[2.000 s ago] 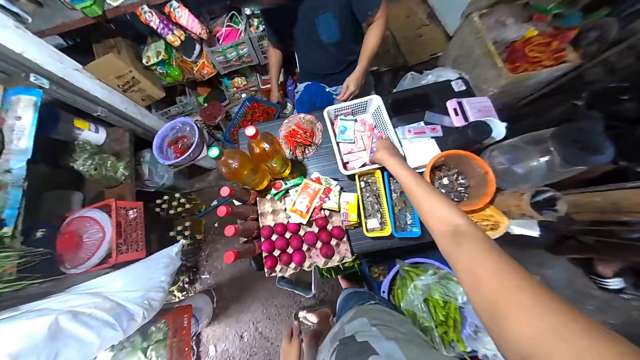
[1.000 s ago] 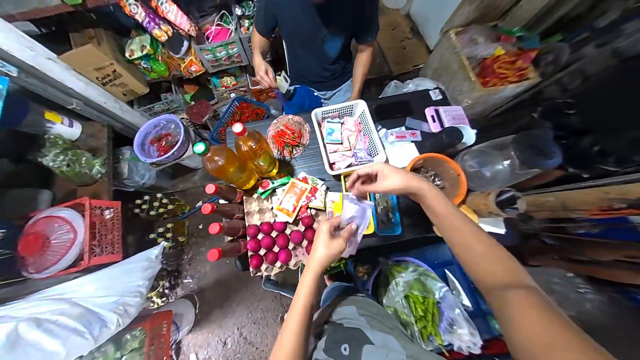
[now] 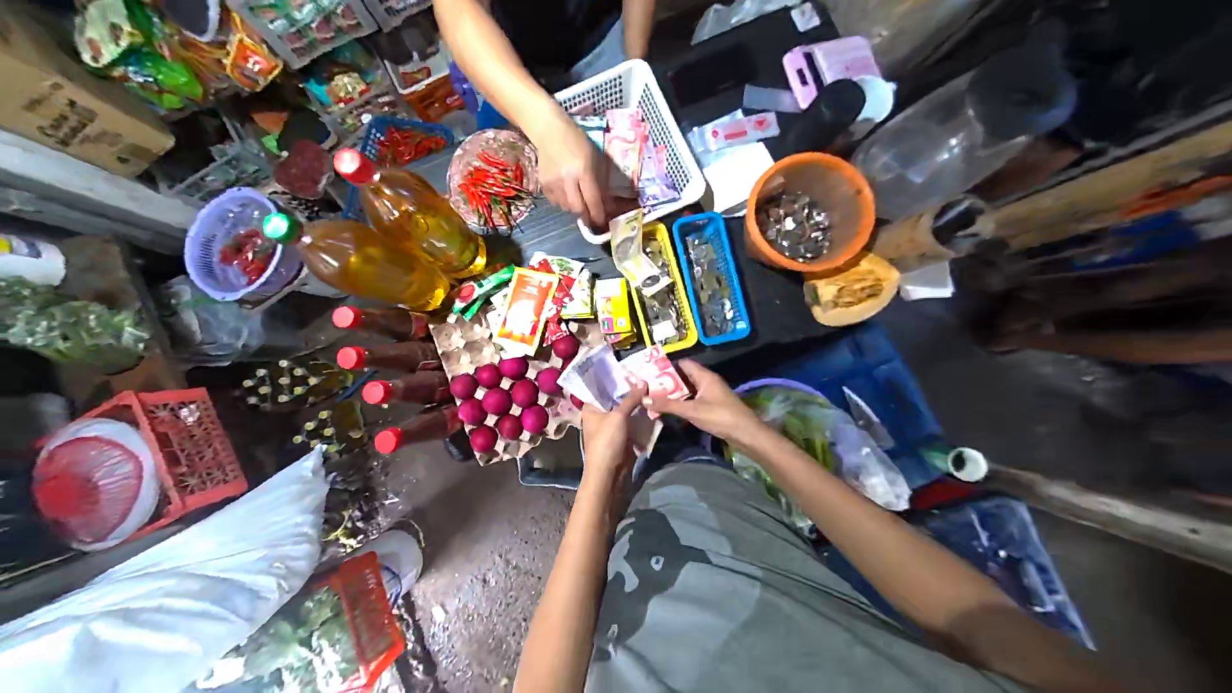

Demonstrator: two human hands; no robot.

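Observation:
Between my two hands are several banknotes (image 3: 599, 375), whitish-violet on the left and reddish on the right. My left hand (image 3: 613, 423) pinches them from below; my right hand (image 3: 707, 399) grips the red end (image 3: 657, 372). Just beyond lie a yellow basket (image 3: 689, 327) and a blue basket (image 3: 737, 332), both with coins. A yellowish banknote (image 3: 630, 250) rests over the yellow one's far end. Another person's hand (image 3: 573, 173) reaches into the white plastic basket (image 3: 688, 173) of banknotes. The egg tray (image 3: 462, 346) with magenta eggs is left of my hands.
An orange bucket (image 3: 847, 173) of coins stands right of the blue basket. Oil bottles (image 3: 375, 265) and red-capped bottles (image 3: 385, 356) stand left, near a bowl of red chilies (image 3: 493, 188). Seasoning packets (image 3: 527, 308) lie on the egg tray. Bagged green vegetables (image 3: 804, 433) sit beside my right forearm.
My right hand has come from the white basket to the banknotes beside my left hand. The other person's hand has reached into that basket. A yellowish banknote now shows on the yellow basket.

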